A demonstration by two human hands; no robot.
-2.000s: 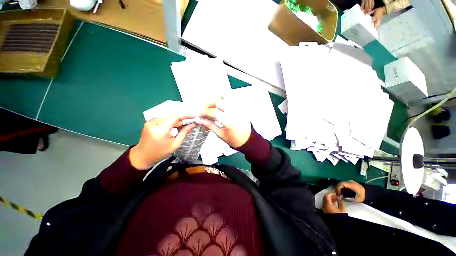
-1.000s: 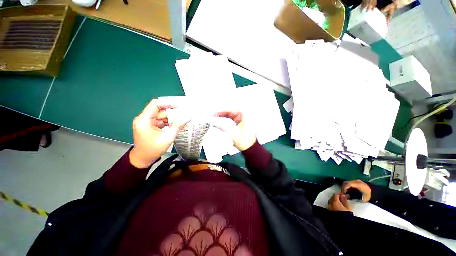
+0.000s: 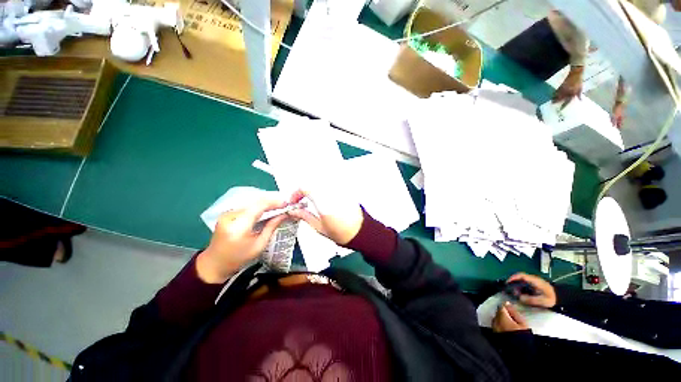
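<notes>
My left hand [image 3: 237, 233] pinches the grey printed label strip [image 3: 281, 245], which hangs down towards my waist. My right hand [image 3: 330, 216] meets it, fingertips close together at the strip's upper end [image 3: 297, 205]; whether a single label is between them is too small to tell. A blank, whitish backing strip [image 3: 233, 201] sticks out behind my left hand over the green bench. Flat white pieces [image 3: 377, 190] lie fanned in front of and under my hands. A large uneven stack of white pieces [image 3: 493, 164] lies on the right.
A wide white sheet [image 3: 340, 71] lies behind, beside a metal upright [image 3: 258, 67]. An open carton [image 3: 437, 60] holds green and white contents. A slatted brown box [image 3: 48, 104] and white devices [image 3: 131, 37] are at left. A person's hands [image 3: 523, 298] are at lower right; another's touch a white box [image 3: 582, 123].
My hands have come together at the strip's end, after being apart with a pale strip between them. The whole view has shifted, showing more of the bench's back. Hands at upper right now touch the nearer white box.
</notes>
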